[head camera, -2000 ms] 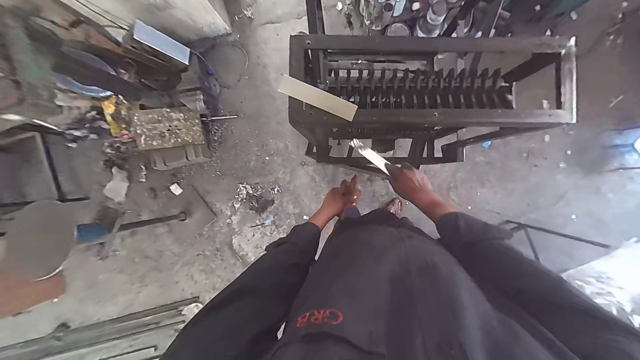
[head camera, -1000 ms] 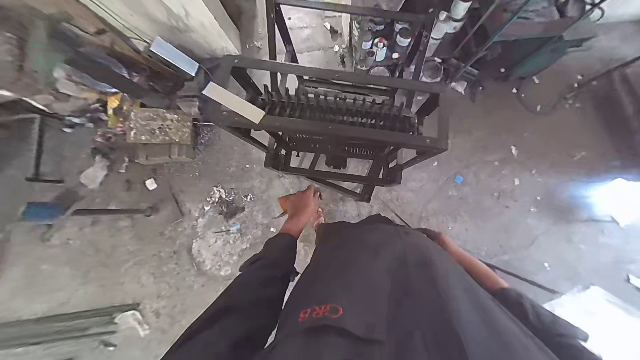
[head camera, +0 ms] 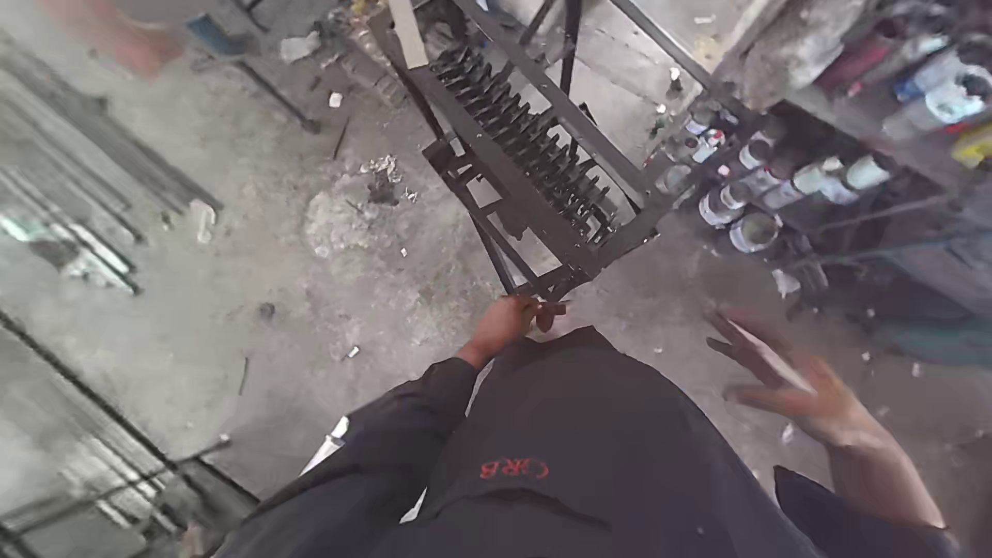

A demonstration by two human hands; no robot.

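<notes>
My left hand is closed around a small reddish-brown piece, close to the lower corner of a dark metal frame. Rows of dark toothed or bladed parts run along the inside of this frame. A pale flat strip lies across its upper left end. My right hand is off to the right, over the floor and away from the frame, with its fingers spread and blurred. A thin whitish strip shows among those fingers; whether it is gripped cannot be told.
Several cans and jars stand to the right of the frame. Long metal bars lie at the left, and a dark rod with a blue part is at the upper left. Scraps and debris dot the concrete floor.
The view has turned and shifted strongly. My right hand, earlier near the frame with a shiny flat piece, is now out to the right. The left hand keeps the brown piece.
</notes>
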